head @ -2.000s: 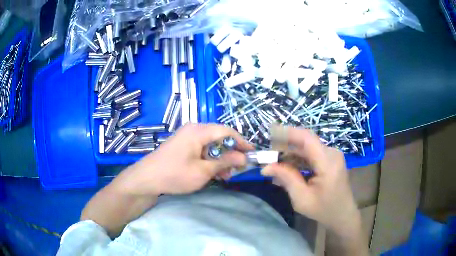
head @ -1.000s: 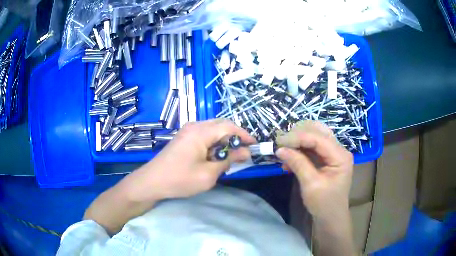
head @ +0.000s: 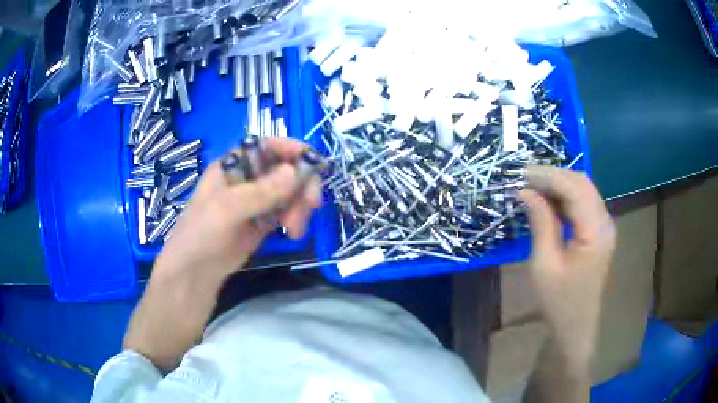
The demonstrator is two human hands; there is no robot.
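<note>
My left hand (head: 256, 197) is closed around several metal tubes (head: 250, 157), dark ends upward, over the front right of the middle tray. My right hand (head: 571, 228) is at the right part of the right tray, thumb and forefinger close together at the pins (head: 441, 185); whether it grips a pin cannot be told. White sleeves (head: 510, 128) are heaped over the back of the pins. One white sleeve (head: 360, 262) lies on the right tray's front left rim, with a thin rod beside it.
The middle blue tray (head: 212, 110) holds loose tubes. A left blue tray (head: 83, 197) is beside it. A clear bag of tubes (head: 181, 20) and a bright bag of white sleeves (head: 582, 24) lie behind. Open cartons (head: 626, 275) are at the right; a small blue bin (head: 14, 126) at far left.
My hands have moved apart: the left back and left with the tubes, the right away to the right over the pins. The white sleeve between the hands earlier is no longer there.
</note>
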